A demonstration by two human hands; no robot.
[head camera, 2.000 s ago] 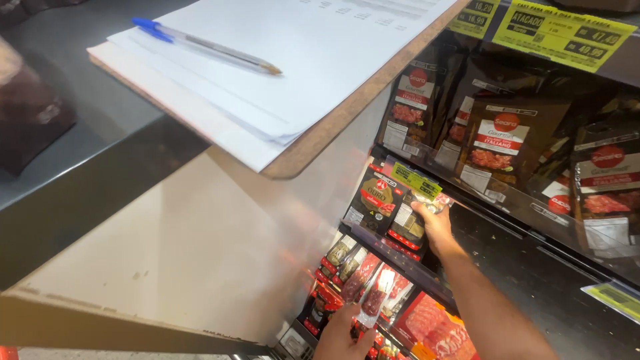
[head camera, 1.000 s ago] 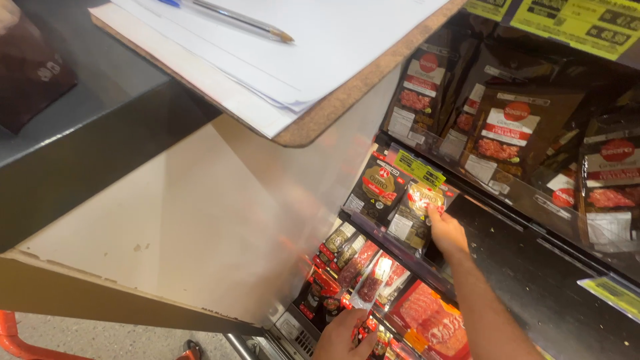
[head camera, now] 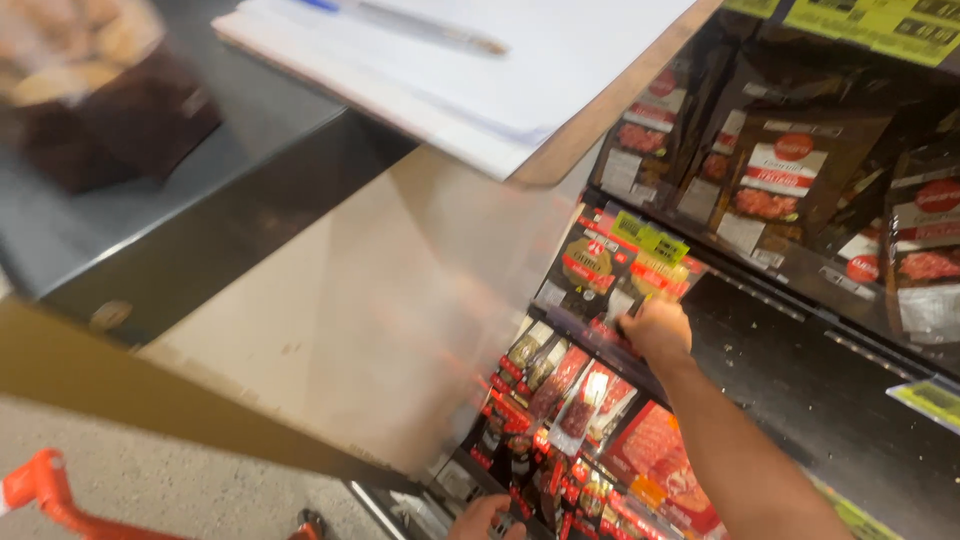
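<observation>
My right hand (head camera: pixel 660 326) is closed on the lower edge of a flat meat package (head camera: pixel 657 276) on the middle shelf, beside a dark package with a gold-toned label (head camera: pixel 589 262). My left hand (head camera: pixel 487 519) is low in the view, its fingers curled apart near the lower shelf front, and nothing shows in it. Above it, a clear slim pack of cured meat (head camera: pixel 587 405) leans among other packs, next to a large red pack of sliced meat (head camera: pixel 660 457).
A clipboard with papers (head camera: pixel 517 127) and a pen (head camera: pixel 427 26) lies on a dark counter (head camera: pixel 247 217) at the upper left. Dark meat pouches (head camera: pixel 780 180) fill the upper shelf. A bare black shelf (head camera: pixel 795 352) extends right. An orange-red cart frame (head camera: pixel 52 487) stands lower left.
My left hand has let go of the slim meat pack and moved down, away from it. My right hand stays at the middle shelf, now at the lower edge of a package.
</observation>
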